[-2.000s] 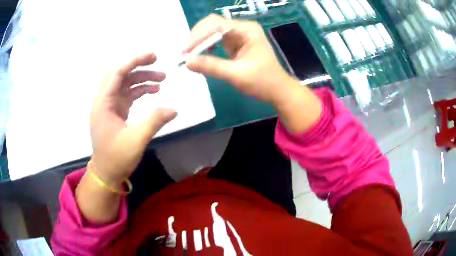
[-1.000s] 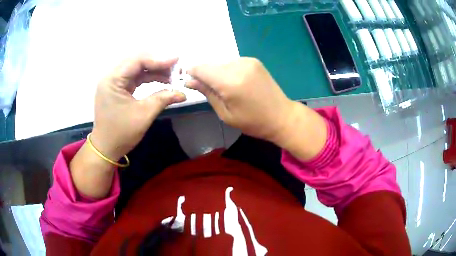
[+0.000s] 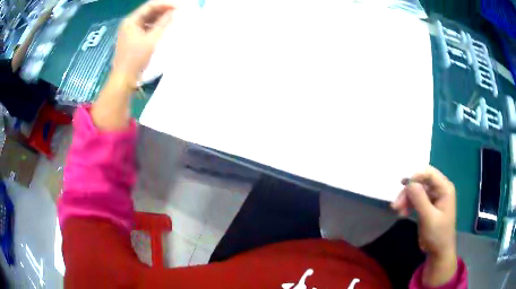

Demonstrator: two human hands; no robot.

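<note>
The large white sheet (image 3: 294, 96) covers the middle of the bench. My left hand (image 3: 138, 42) is raised over the far left, blurred, with its fingers curled near the sheet's left edge; whether it holds anything cannot be told. My right hand (image 3: 430, 200) is at the sheet's near right corner, with fingers and thumb pinched together. A small part with a dark tip (image 3: 406, 182) sticks out between those fingertips; the rest of it is hidden or lost against the white.
The rod tray (image 3: 85, 73) with long thin pieces is at left. The component tray (image 3: 461, 84) with white parts is at right, and the phone (image 3: 487, 189) lies nearer. A red stool (image 3: 42, 130) and another person's arm (image 3: 25, 48) show far left.
My hands were close together over the sheet and are now wide apart, the left moved out to the far left. The view has turned left, bringing the rod tray into sight.
</note>
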